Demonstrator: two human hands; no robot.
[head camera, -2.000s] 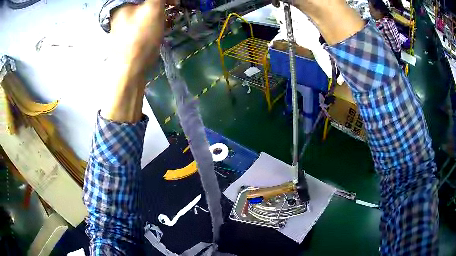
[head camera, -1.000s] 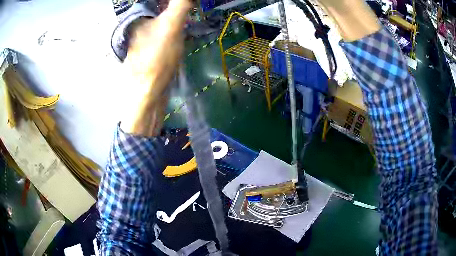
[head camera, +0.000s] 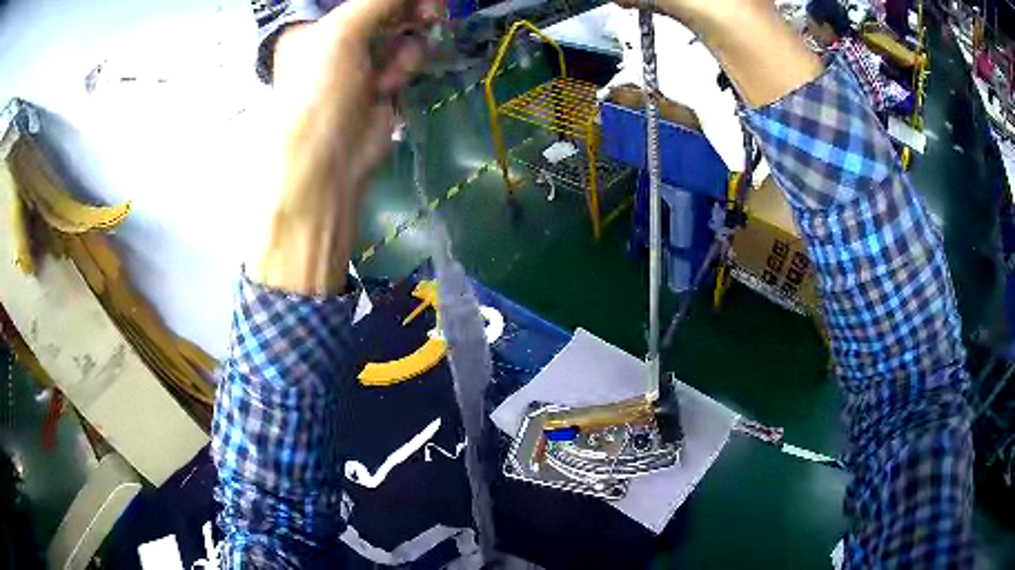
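Note:
My left hand (head camera: 384, 53) is blurred at the top edge, its fingers curled. A long grey cloth strip (head camera: 465, 334) hangs from it down to the black table. My right hand (head camera: 679, 9) is mostly cut off by the top edge, beside the upper end of the silvery steam hose (head camera: 653, 212); its fingers are hidden. The hose runs down to the steam iron (head camera: 601, 420), which has a tan handle and sits on a metal rest (head camera: 523, 468) over a pale sheet (head camera: 579, 362). A dark cable (head camera: 692, 292) hangs beside the hose.
A white board (head camera: 167, 145) and hanging yellow templates (head camera: 111, 290) are at left. A curved yellow piece (head camera: 403, 365), a white roll (head camera: 493, 325) and white strips (head camera: 390, 457) lie on the table. Beyond are a yellow rack (head camera: 551, 102), blue bin (head camera: 634, 134), carton (head camera: 768, 254) and a person (head camera: 851, 50).
Over two seconds my left hand and forearm have shifted slightly right, and the strip's upper part has moved right with them. The cable has swung about. The iron stays put.

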